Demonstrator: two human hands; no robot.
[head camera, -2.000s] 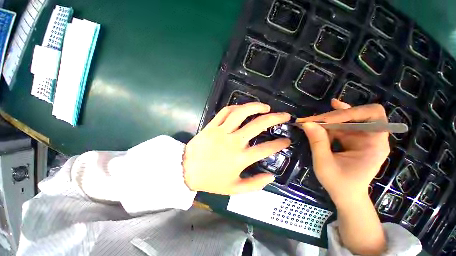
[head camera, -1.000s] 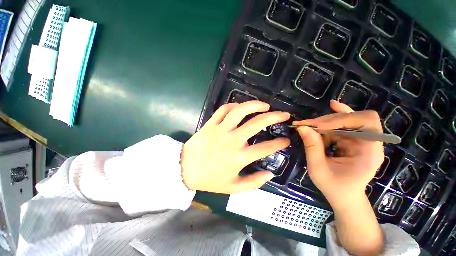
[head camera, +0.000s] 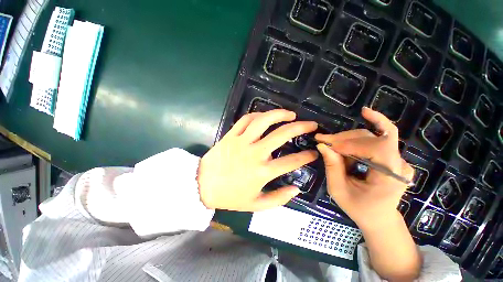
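My right hand (head camera: 367, 176) holds slim grey tweezers (head camera: 380, 167) like a pen. Their tip is at a black watch housing (head camera: 303, 141) in the black blister tray (head camera: 237, 88). My left hand (head camera: 242, 165) lies spread over the tray's near left part, its fingertips around that housing, which is partly hidden by the fingers. Another housing with bright parts inside (head camera: 300, 177) shows between my left index-side fingers and thumb. A white dotted sticker sheet (head camera: 331, 236) lies at the tray's near edge. Any piece at the tweezer tip is too small to tell.
Several black housings with pale rims sit in the tray pockets. White and pale blue sticker sheets (head camera: 77, 80) lie at the left on the green bench (head camera: 149, 71). A long pale strip (head camera: 21, 49) and a blue board (head camera: 4, 26) are at far left. Grey equipment (head camera: 19, 190) stands below left.
The tweezers' rear end has swung down and towards me, and my right hand has turned with it and shifted slightly left. My left hand has stayed nearly in place.
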